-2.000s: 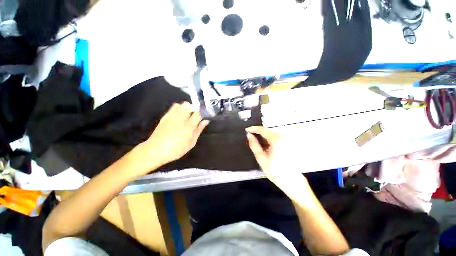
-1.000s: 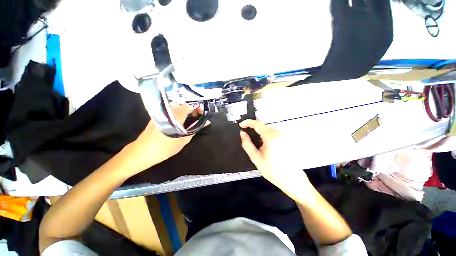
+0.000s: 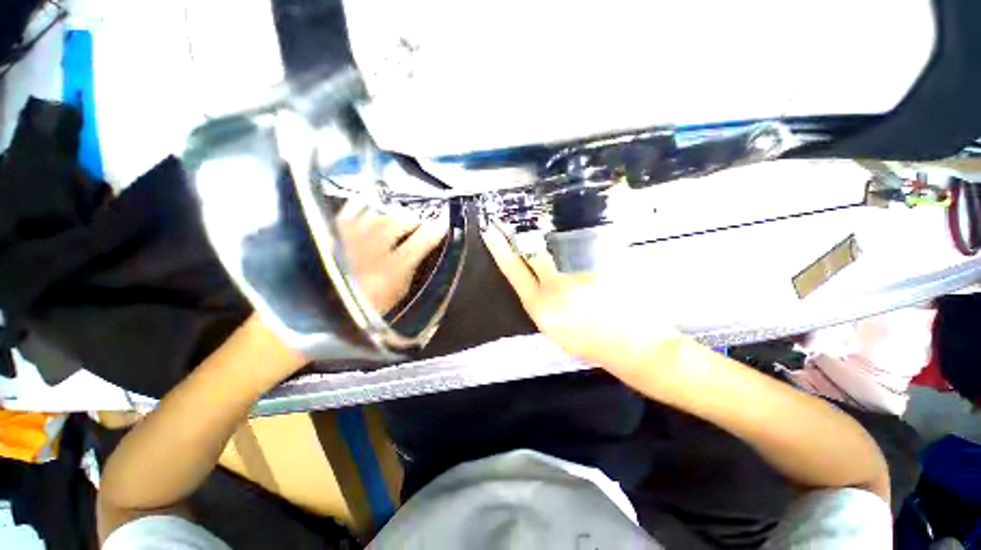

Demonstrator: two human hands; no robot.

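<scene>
The dark fabric panel (image 3: 473, 295) lies flat under the needle area (image 3: 489, 206) of the white sewing machine (image 3: 645, 64), with more dark cloth stretching left. My left hand (image 3: 377, 252) rests on the panel left of the needle, partly hidden behind a large shiny metal guard (image 3: 269, 215). My right hand (image 3: 570, 301) lies at the panel's right part, fingertips close to the presser foot. The fingers of both hands look spread on the cloth; neither visibly pinches it. The needle tip is too small to make out.
A small brown rectangle (image 3: 826, 266) lies on the table at right. Dark red scissor handles (image 3: 965, 215) and thread snips (image 3: 920, 196) are behind it. Blue tape (image 3: 81, 102) and heaped dark cloth (image 3: 54, 247) are at left. Pink fabric (image 3: 871, 360) hangs below right.
The view has moved closer to the machine head, which looks larger with its guard. My right hand has moved left to the presser foot, its fingers now extended. My left hand stays on the cloth.
</scene>
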